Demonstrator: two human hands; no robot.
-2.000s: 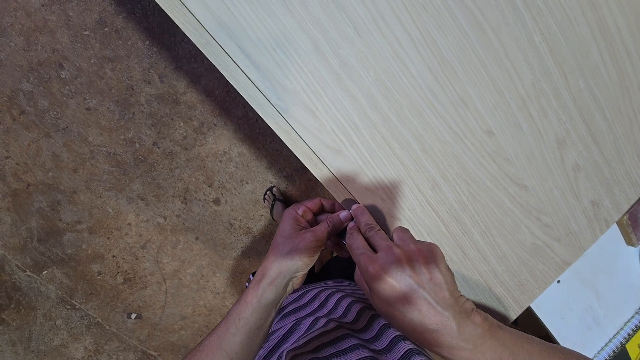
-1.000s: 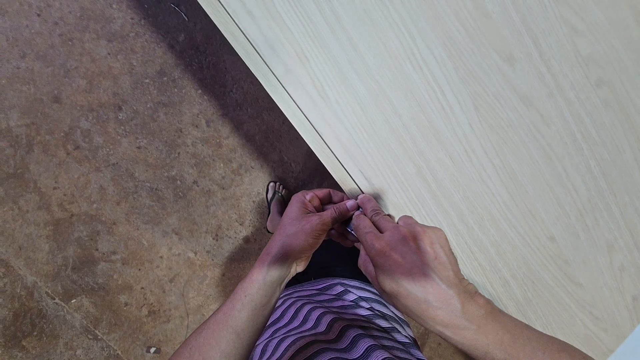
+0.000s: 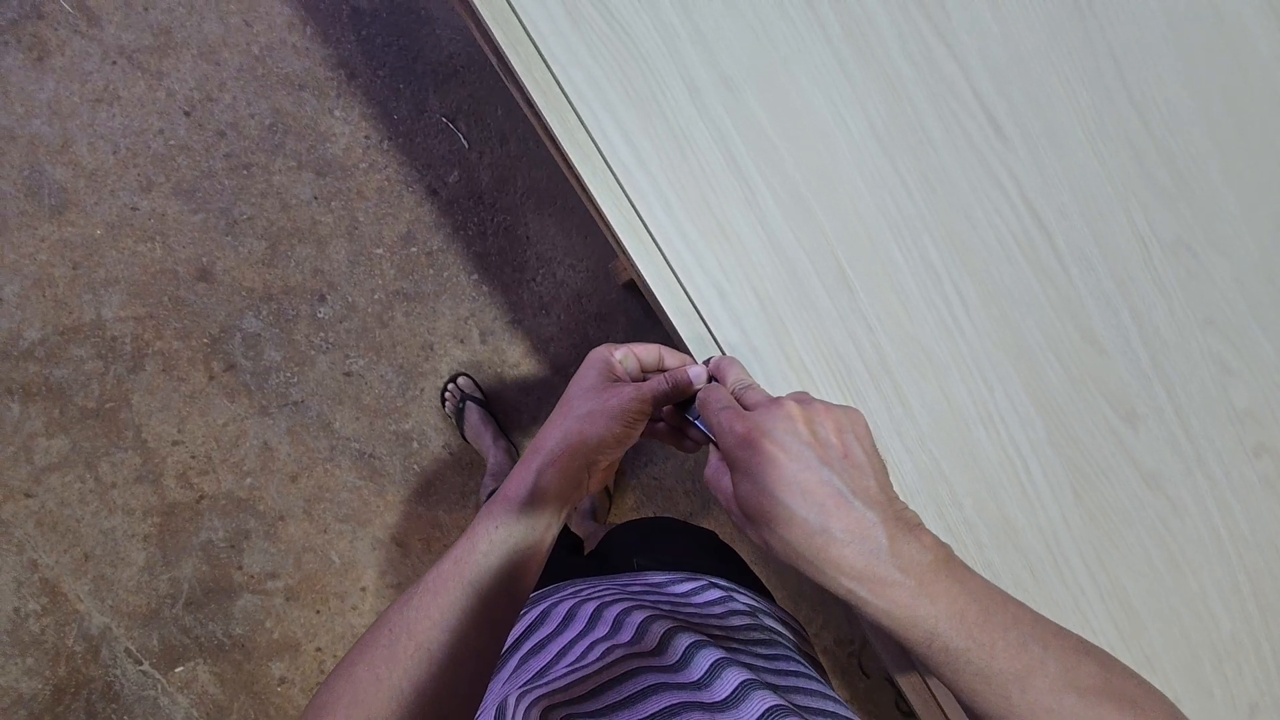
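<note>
Both my hands meet at the near edge of a pale wood-grain panel (image 3: pixel 950 250). A narrow strip (image 3: pixel 610 190) runs along that edge, parted from the wider face by a thin dark line. My right hand (image 3: pixel 800 465) grips a small dark and metallic tool (image 3: pixel 699 420), mostly hidden by the fingers, so its kind cannot be told. My left hand (image 3: pixel 620 415) is beside it, thumb and fingers pinched together at the strip's edge and touching the tool's tip; whether it holds something thin there is hidden.
Below the panel's edge lies a brown, stained concrete floor (image 3: pixel 250 300) in part shadow. A foot in a flip-flop (image 3: pixel 465 400) stands left of my hands. A small wooden piece (image 3: pixel 622 271) juts out beneath the panel.
The hands stay together at the panel's edge. The view has shifted to the left, and the white surface seen at the lower right two seconds ago is out of view.
</note>
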